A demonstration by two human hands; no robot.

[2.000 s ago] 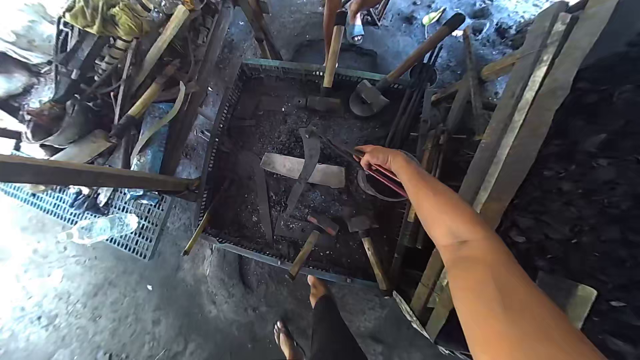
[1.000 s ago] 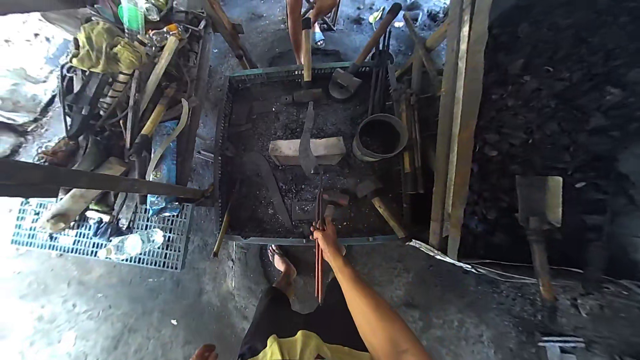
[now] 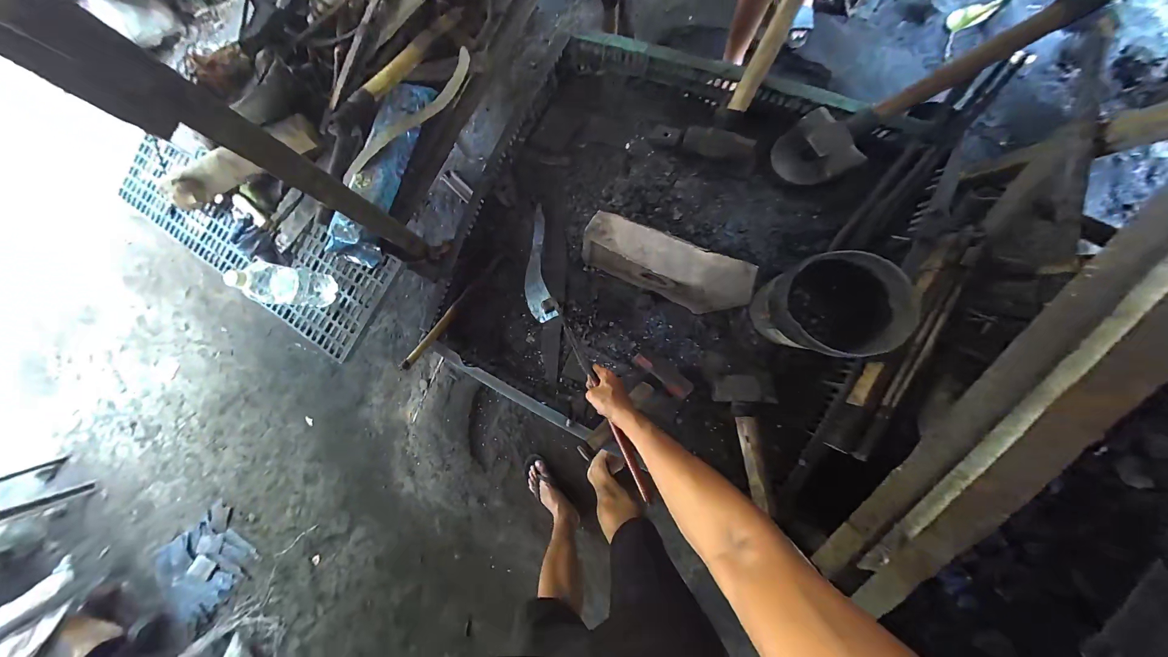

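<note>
My right hand [image 3: 610, 398] is closed around the handles of long metal tongs [image 3: 624, 447], whose red handle ends point down toward my feet. The jaws of the tongs meet one end of a curved metal blade [image 3: 536, 274], left of a pale wooden block [image 3: 671, 262]. Just right of the hand lies a hammer with a reddish head [image 3: 663, 375], and beyond it a hammer with a wooden handle [image 3: 754, 461]. My left hand does not show.
A metal bucket [image 3: 838, 304] with dark contents stands at the right inside the dark bed, near wooden beams [image 3: 1013, 411]. A round-headed tool [image 3: 815, 146] and a co-worker's hammer [image 3: 721, 141] lie toward the far edge. A plastic bottle [image 3: 283, 285] rests on a blue grate [image 3: 351, 319] at left.
The curved blade, on the wooden block a second ago, is now left of it at the tongs' jaws. My right hand and the tongs have moved forward into the bed. The view has turned.
</note>
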